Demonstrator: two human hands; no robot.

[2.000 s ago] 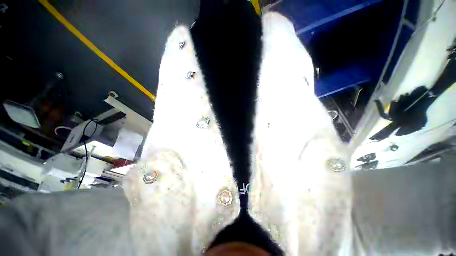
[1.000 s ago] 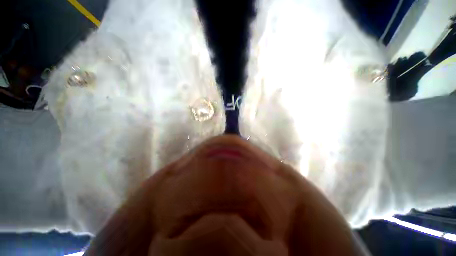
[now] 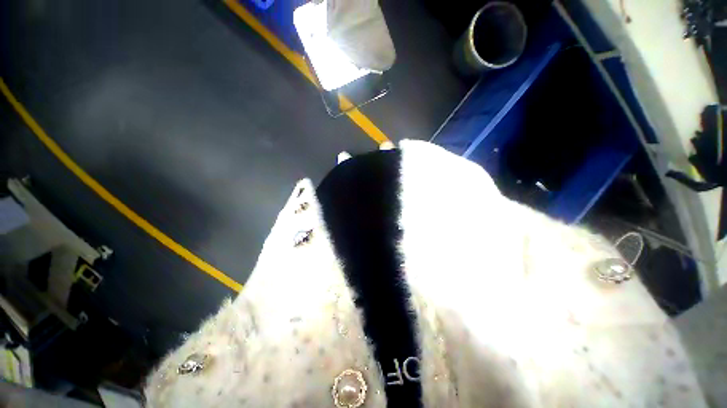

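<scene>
Neither of my hands is in view. The white fuzzy coat (image 3: 494, 279) with large round buttons hangs open over black clothing (image 3: 363, 231) and fills the lower middle. Pale lettering shows on the black clothing near the bottom edge. A pale grey sleeve shows at the lower right edge; the hand beyond it is out of the picture. The toes of light shoes (image 3: 344, 157) show just past the black clothing.
Blue bins (image 3: 590, 183) stand to the right. A round metal-rimmed container (image 3: 496, 36) is at the top right. A stool with a shiny white seat (image 3: 347, 40) stands ahead. A white table (image 3: 670, 111) with black straps curves along the right. Yellow lines cross the grey floor.
The view has swung from the coat's collar and the wearer's chin outward to the floor. The stool, the round container and more of the blue bins have come into view.
</scene>
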